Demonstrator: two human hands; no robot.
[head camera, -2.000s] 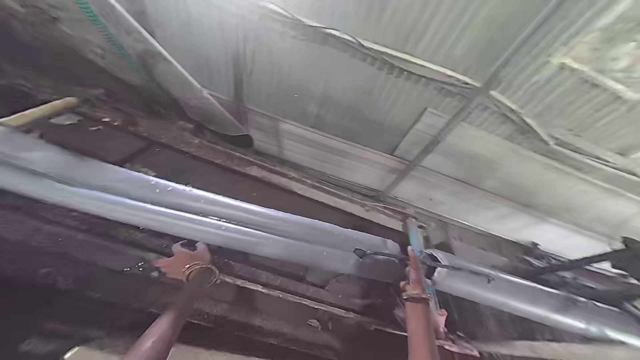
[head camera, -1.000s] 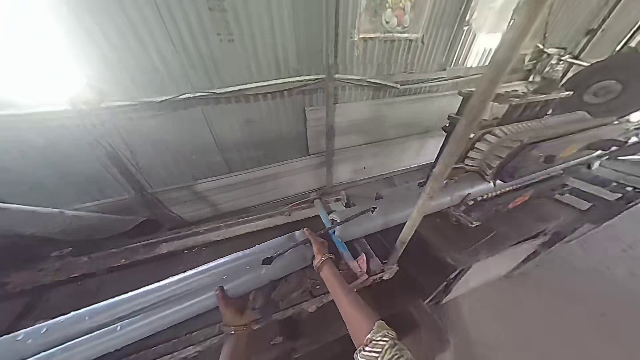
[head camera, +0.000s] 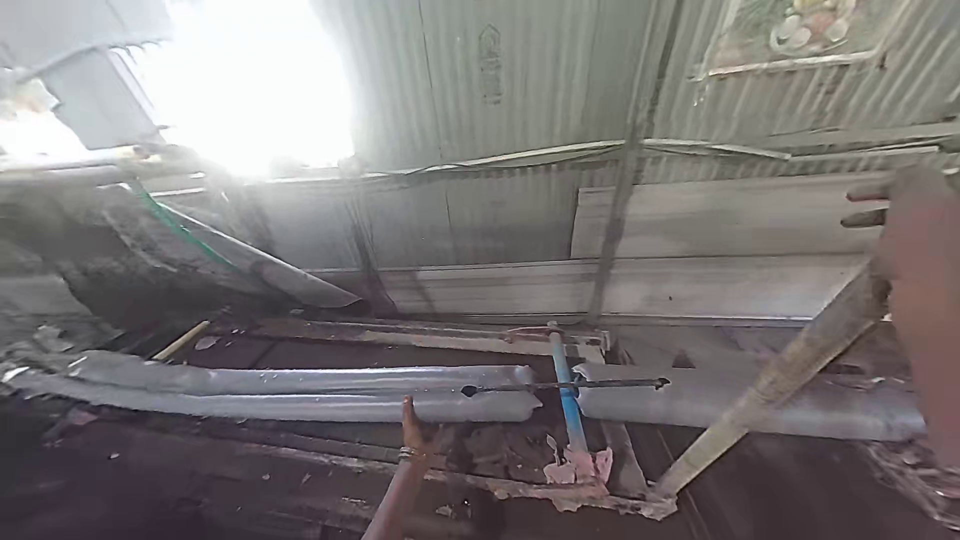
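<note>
Below the centre, my left hand (head camera: 417, 435) is against the lower edge of a long folded tube of clear plastic film (head camera: 300, 396), thumb raised and fingers apart. At the upper right, my blurred right hand (head camera: 900, 225) is at the top of a slanting wooden pole (head camera: 765, 390), some fingers extended; whether it grips the pole is unclear. Between the film tube and a second film length (head camera: 675, 401) stands a blue pipe (head camera: 566, 390), wound with pink material at its foot. A thin dark rod (head camera: 611, 384) crosses the pipe and spans the gap between the film lengths.
A worn frame rail (head camera: 360, 461) runs along the near side, and the pole's foot meets its right end. Behind stands a corrugated sheet wall (head camera: 510, 225) with a bright opening at upper left. A rolled sheet (head camera: 300, 281) leans at left, near a short stick (head camera: 180, 341).
My right hand has left the film near the blue pipe and is now at the slanting pole, far right. My left hand remains at the film's lower edge. The view has turned left.
</note>
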